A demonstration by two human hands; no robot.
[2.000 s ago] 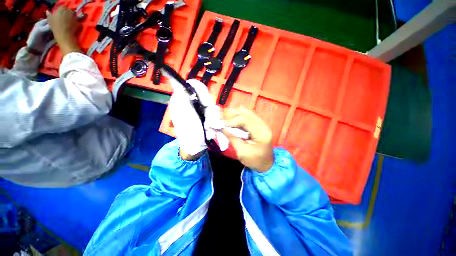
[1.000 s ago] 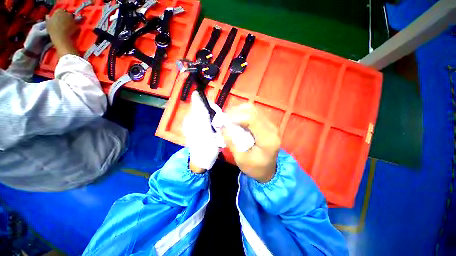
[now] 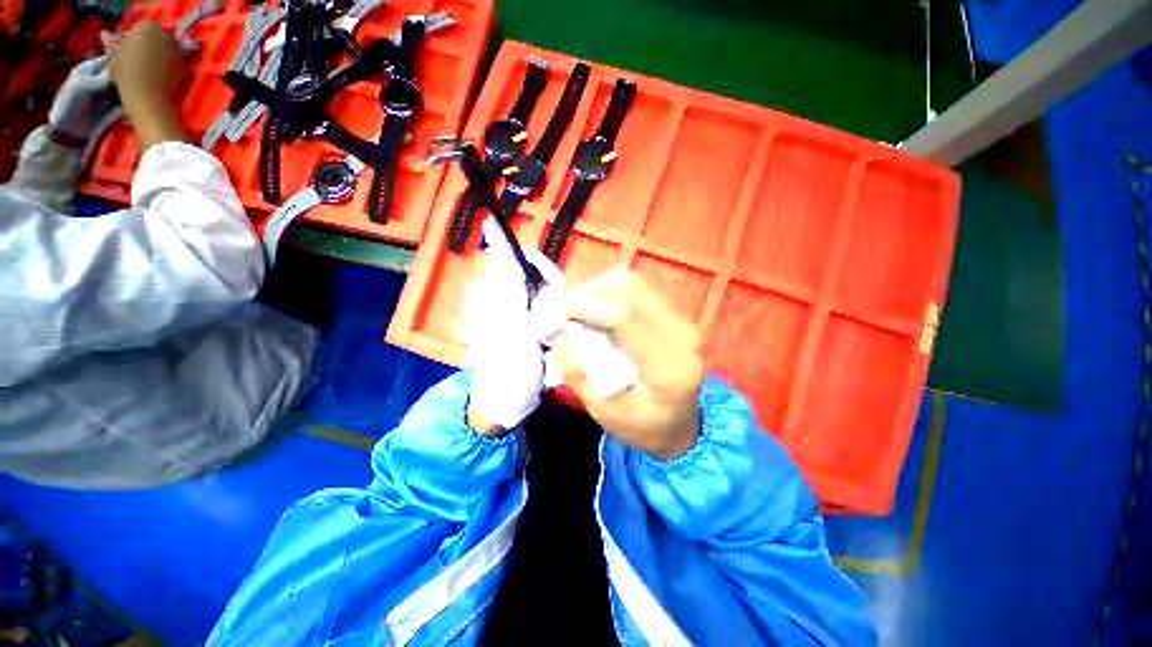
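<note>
My left hand [image 3: 503,335], in a white glove, grips a black-strap wristwatch [image 3: 495,215]. Its strap sticks out of the fist toward the upper left, with a metal buckle [image 3: 445,153] at the end. The watch head is hidden between my hands. My bare right hand [image 3: 636,363] pinches a white wiping cloth [image 3: 599,359] against the watch. Behind lies an orange-red tray [image 3: 793,303] with rectangular pockets. Three black-strap watches with yellow-orange marks lie at its left end, one of them here [image 3: 594,157].
A neighbouring orange-red tray [image 3: 436,114] at the upper left is heaped with black- and grey-strap watches. A person in a pale smock [image 3: 126,303] reaches over it with one gloved and one bare hand. A pale metal post [image 3: 1030,82] stands at the upper right of the green bench.
Since two seconds ago the held watch has turned, and its buckle end now shows beyond my left glove. My right hand has shifted slightly, with the cloth still pinched. The three tray watches lie as before.
</note>
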